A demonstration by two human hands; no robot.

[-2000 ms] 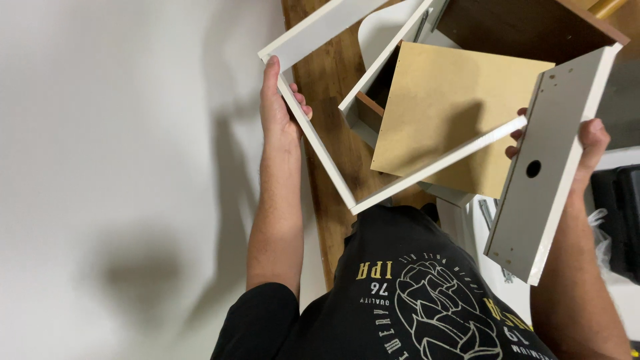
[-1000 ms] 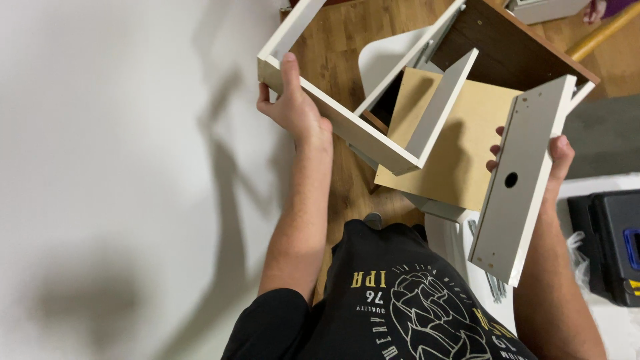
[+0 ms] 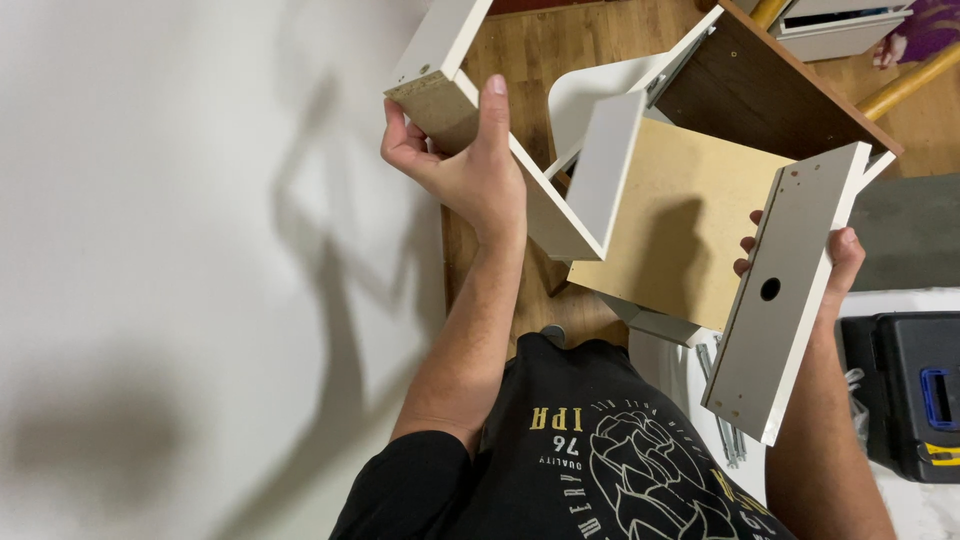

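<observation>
My left hand (image 3: 472,165) grips a three-sided white drawer frame (image 3: 559,214) by its long board, thumb on one side and fingers on the other. The frame's two short sides stick out from that board, and its raw chipboard edge shows near my fingers. In my right hand (image 3: 840,262) is a white drawer front panel (image 3: 787,300) with a round dark hole and small drilled holes; my fingertips curl round its far edge. Behind both lies a thin tan fibreboard panel (image 3: 690,225), resting on a partly hidden cabinet carcass with a dark brown board (image 3: 757,90).
A white stool or chair seat (image 3: 577,97) stands behind the carcass on the wooden floor (image 3: 517,56). Metal drawer slides (image 3: 724,412) and a black toolbox (image 3: 900,390) lie on a white surface at the right. A white wall (image 3: 187,225) fills the left.
My left hand has turned the three-sided frame, so its raw edge and long board's face now show. My right hand still holds the panel with the hole.
</observation>
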